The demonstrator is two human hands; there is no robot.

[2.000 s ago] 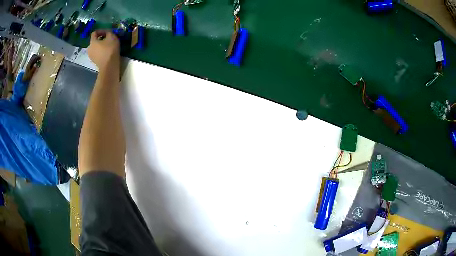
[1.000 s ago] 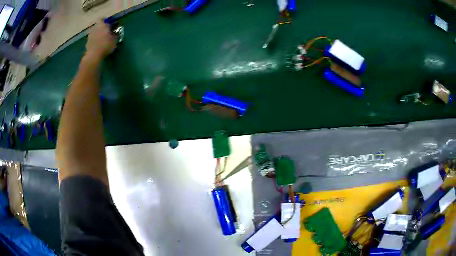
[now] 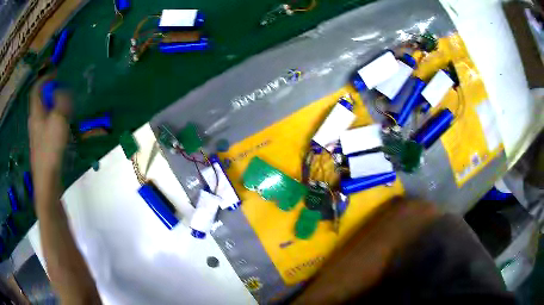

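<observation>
My left hand point(image 3: 51, 116), bare and blurred, is over the green belt at the upper left, with its fingers closed around a blue cell point(image 3: 49, 94). A blurred bare forearm point(image 3: 364, 250) and dark sleeve fill the lower right; my right hand itself cannot be made out and seems cut off by the bottom edge. A blue cell point(image 3: 158, 205) wired to a green board point(image 3: 128, 145) lies on the white board. Several blue cells with white pads point(image 3: 361, 140) and green boards point(image 3: 271, 183) are piled on the grey and yellow printed sheet point(image 3: 271, 235).
The green conveyor belt point(image 3: 232, 44) crosses the upper left and carries spaced assemblies, including a pair of cells point(image 3: 182, 44) and a cell near my left hand point(image 3: 95, 124). The white board point(image 3: 125, 256) lies at the lower left. Crumpled white plastic point(image 3: 528, 190) is at the right.
The view has swung right, bringing the pile and yellow sheet to the middle. The forearm and dark sleeve have appeared at the lower right. My left hand stays over the belt with a blue cell.
</observation>
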